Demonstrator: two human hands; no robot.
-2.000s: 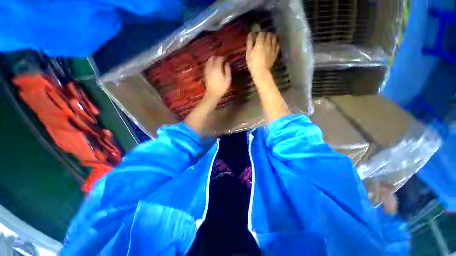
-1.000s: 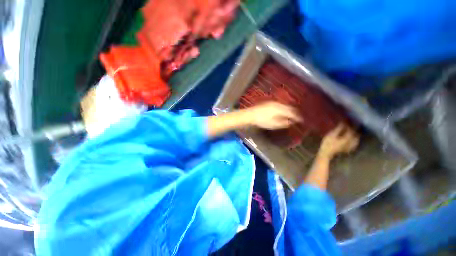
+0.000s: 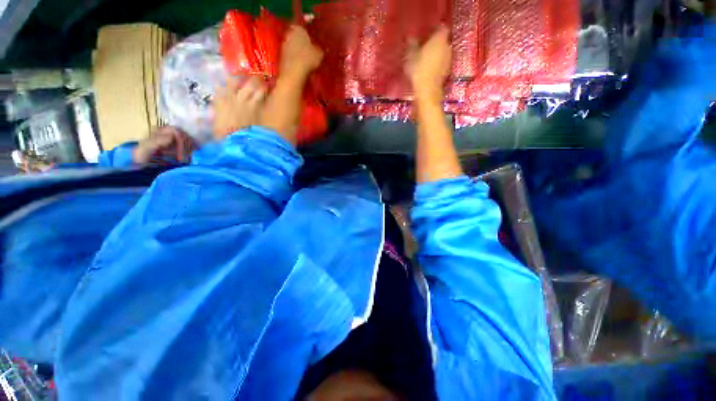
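Note:
Red bubble bags (image 3: pixel 514 47) lie in an overlapping row on the green belt. My right hand (image 3: pixel 430 66) is on them, back up, with its fingers over the bag edges. A brighter orange-red stack of bags (image 3: pixel 250 43) stands at the left. My left hand (image 3: pixel 300 53) is between that stack and the row, touching red bags. Both hands are blurred, and the fingertips are hard to make out, so any grip is unclear.
Another hand (image 3: pixel 239 102) is close to my left forearm; a further person's hand (image 3: pixel 163 146) is at left. A crumpled clear bag (image 3: pixel 187 78) and brown cardboard sheets (image 3: pixel 126 82) stand left. A lined carton (image 3: pixel 522 223) is at lower right, beside a blue-sleeved person (image 3: pixel 667 188).
My view has turned from the carton to the belt. Both my hands have left the red bags inside the carton and are now at the red bags on the belt.

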